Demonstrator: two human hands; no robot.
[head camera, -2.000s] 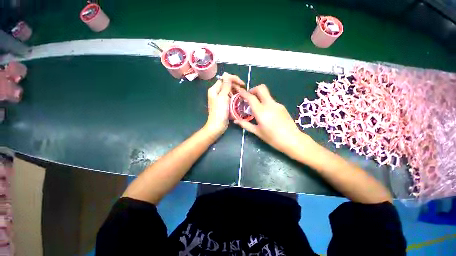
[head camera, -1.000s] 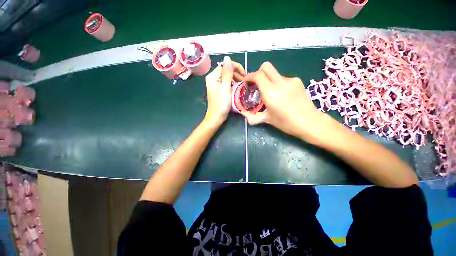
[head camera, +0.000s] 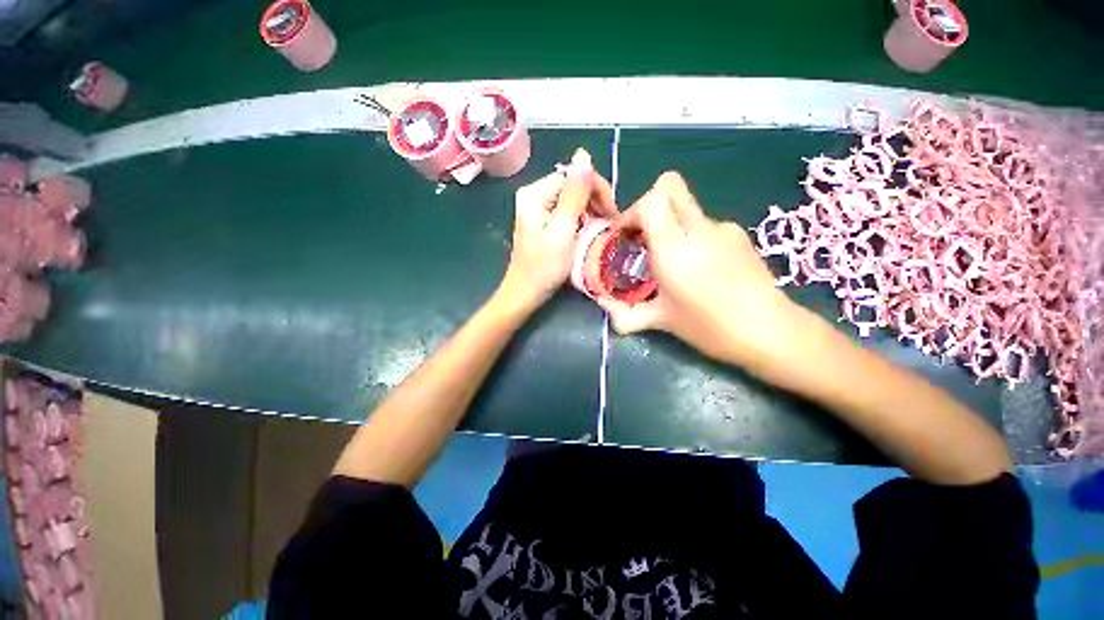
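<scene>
A pink cylindrical housing (head camera: 592, 257) is held between my hands over the pale seam. Its open end with the red-pink rim faces up and to the right, and a dark and silvery inner unit (head camera: 628, 263) shows inside. My left hand (head camera: 557, 233) grips its left and far side, with fingertips close together near the top. My right hand (head camera: 694, 263) holds its right side, thumb below the rim and fingers over the top edge. The fingers hide part of the rim; I cannot tell whether a ring is in it.
Two housings (head camera: 495, 148) stand side by side at the whitish strip (head camera: 678, 103). Tangled pink rings (head camera: 920, 230) lie at right by a clear plastic bag (head camera: 1084, 218). More housings (head camera: 310, 46) are on the green belt. Pink parts (head camera: 36, 236) are stacked far left, above a cardboard box (head camera: 121, 484).
The held housing is tipped further to the right, with more of its side showing. My hands stay closed around it. Housings on the belt have shifted in view, partly because the camera moved.
</scene>
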